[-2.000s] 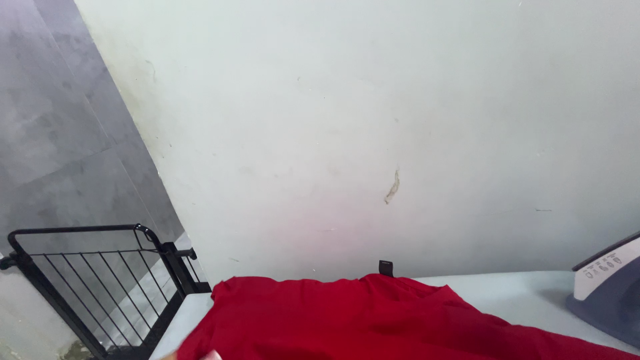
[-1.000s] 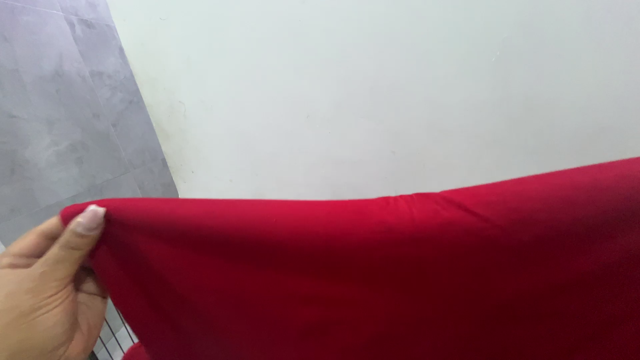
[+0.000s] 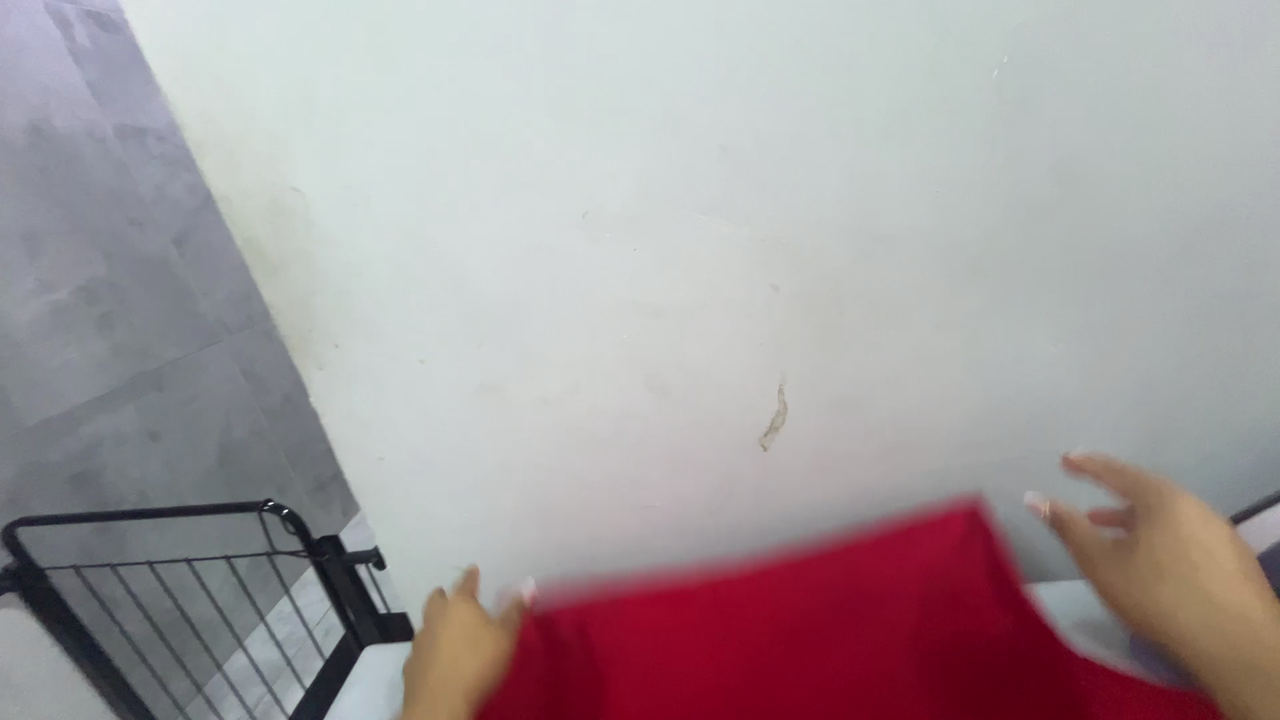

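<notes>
A red cloth (image 3: 800, 620), blurred by motion, spreads across the bottom centre above a pale ironing board (image 3: 370, 680), most of which it hides. My left hand (image 3: 465, 640) is at the cloth's upper left corner, thumb and fingers apart; whether it still pinches the fabric is unclear. To the right of the cloth's raised right corner, my right hand (image 3: 1150, 560) is in the air with its fingers spread and nothing between them. Part of an iron (image 3: 1270, 565) shows at the right edge, behind the right wrist.
A black metal wire rack (image 3: 190, 600) stands at the lower left, joined to the board's end. Behind the board rises a pale wall (image 3: 650, 250) with a scuff mark. Grey tiles (image 3: 120, 300) lie beyond the wall's slanting left edge.
The red cloth, held up high by my left hand a second ago, has dropped lower. My right hand has come into view, with its fingers apart.
</notes>
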